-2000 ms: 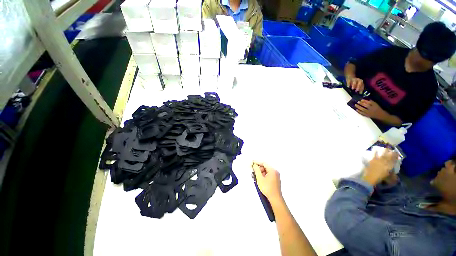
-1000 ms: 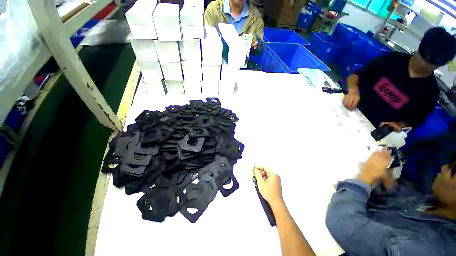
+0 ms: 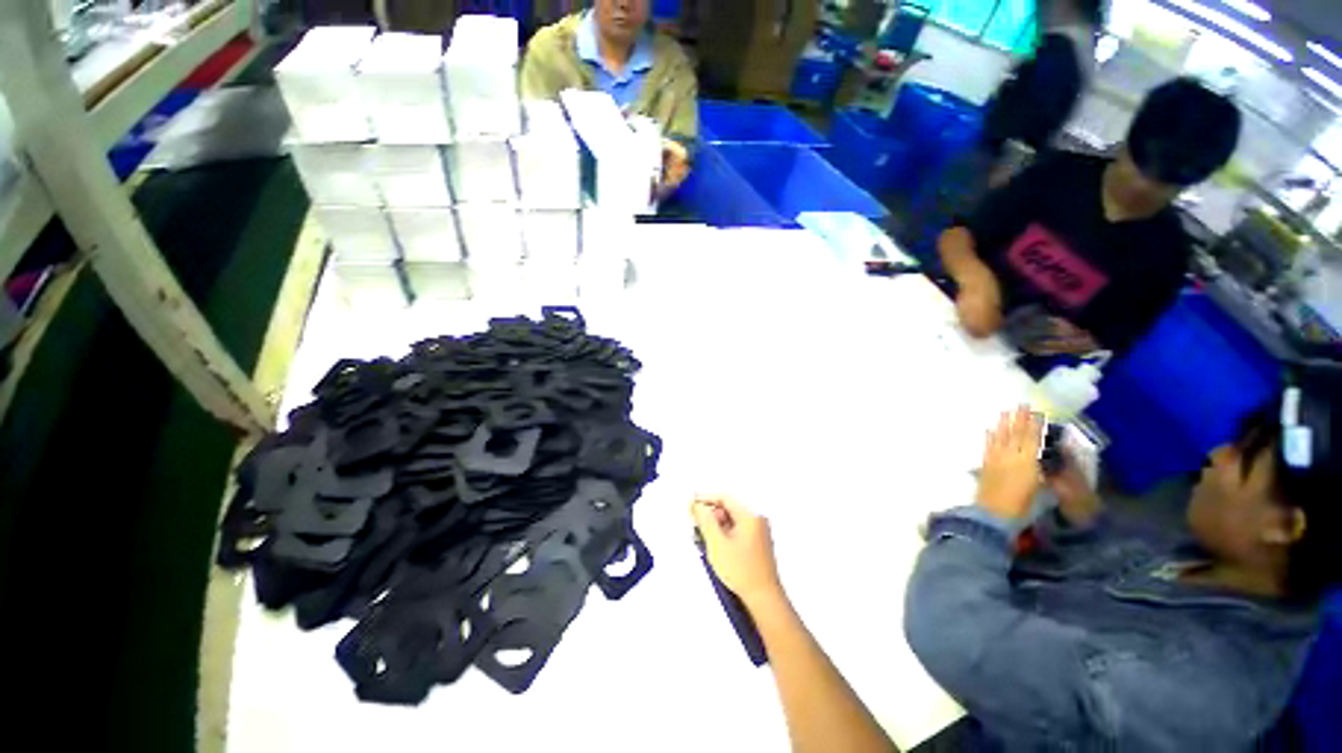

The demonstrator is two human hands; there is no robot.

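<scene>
My right hand (image 3: pixel 740 552) is right of the heap, low over the white tabletop, with its forearm running to the bottom edge. Its fingers are curled together around the upper end of a slim black tool (image 3: pixel 732 614). The tool's handle slants down beside my wrist; its tip is hidden by the fingers. A big heap of flat matte black die-cut covers (image 3: pixel 442 471) with round and angular cut-outs lies to the left of my hand, not touching it. My left hand is not in view.
White cartons (image 3: pixel 405 162) are stacked behind the heap. A person (image 3: pixel 611 74) is behind them. Blue bins (image 3: pixel 795 177) stand beyond the table. Workers in black (image 3: pixel 1074 250) and denim (image 3: pixel 1119 633) sit at right, near a white bottle (image 3: pixel 1070 386). A cream post (image 3: pixel 133 250) stands at left.
The view has turned right, so the heap and my hand appear further left. My right hand keeps its place at the tool. The neighbouring workers' hands have moved.
</scene>
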